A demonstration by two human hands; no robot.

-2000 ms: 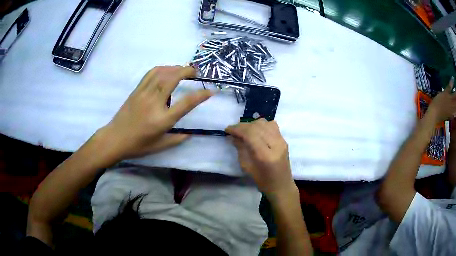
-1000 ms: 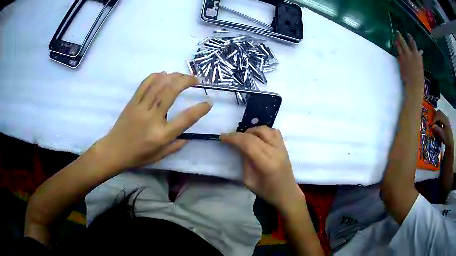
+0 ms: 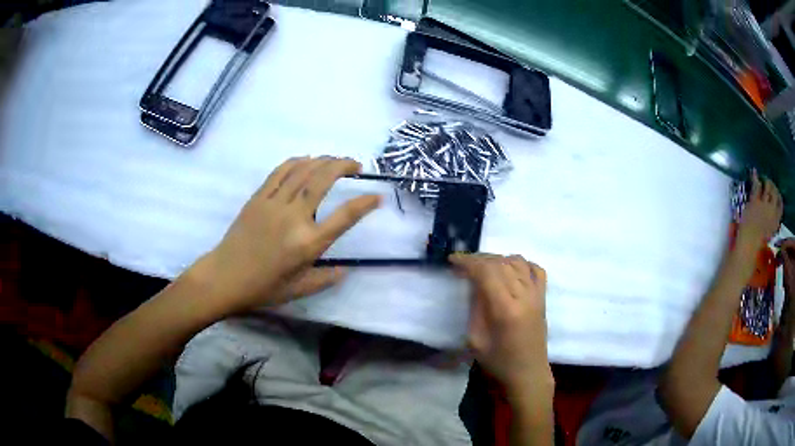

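Note:
A black phone middle frame [image 3: 458,219] with a large open window is held flat above the white surface. My left hand [image 3: 283,228] grips its left end, fingers on the far edge and near edge. My right hand [image 3: 508,300] has its fingertips at the near edge, by the solid black end; whether it pinches a small part is hidden and blurred. A heap of silver-and-black side keys [image 3: 443,152] lies just beyond the frame, partly seen through its window.
A stack of middle frames [image 3: 529,97] lies behind the heap, another [image 3: 185,113] at the far left. A green conveyor belt [image 3: 601,65] runs beyond, with a single frame [image 3: 667,94] on it. At right, a neighbour's arm [image 3: 708,300] reaches by an orange tray [image 3: 751,324].
My right hand has shifted right along the near edge to the black end. The view has moved, showing more belt. The neighbour's arm has lowered back towards the orange tray.

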